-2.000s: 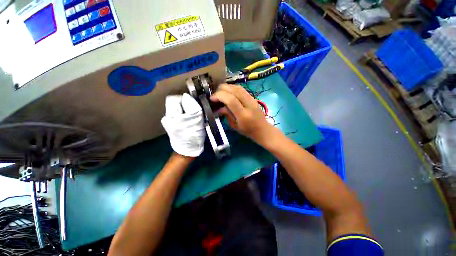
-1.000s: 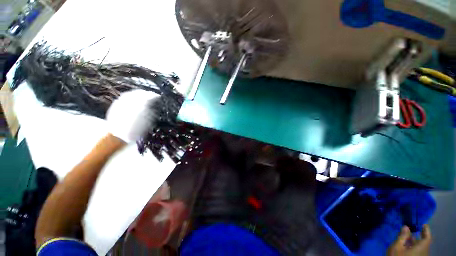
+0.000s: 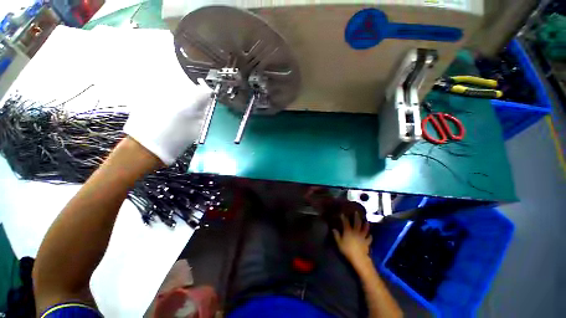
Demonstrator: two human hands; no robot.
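My left hand (image 3: pixel 169 123), in a white glove, is over the right part of the black cable heap (image 3: pixel 68 140), beside the left winding pin (image 3: pixel 210 118). Its fingers are hidden or merge with the white background, so I cannot tell if it holds a cable. The grey slotted winding disc (image 3: pixel 239 53) stands behind, its slots sharp. My bare right hand (image 3: pixel 354 236) is below the bench edge with fingers apart and nothing visible in it. The silvery twist-tie head (image 3: pixel 403 112) shows no coil.
The green bench mat (image 3: pixel 298 146) carries red-handled scissors (image 3: pixel 443 128), yellow-and-black pliers (image 3: pixel 475 87) and thin dark strands. A blue bin (image 3: pixel 484 254) with dark parts is below right; another (image 3: pixel 527 112) is behind the bench end. A white metal bracket (image 3: pixel 370 204) is under the bench edge.
My left hand has moved up and right from the cable heap to the winding pins. My right hand has moved left, away from the lower blue bin. The view has shifted right.
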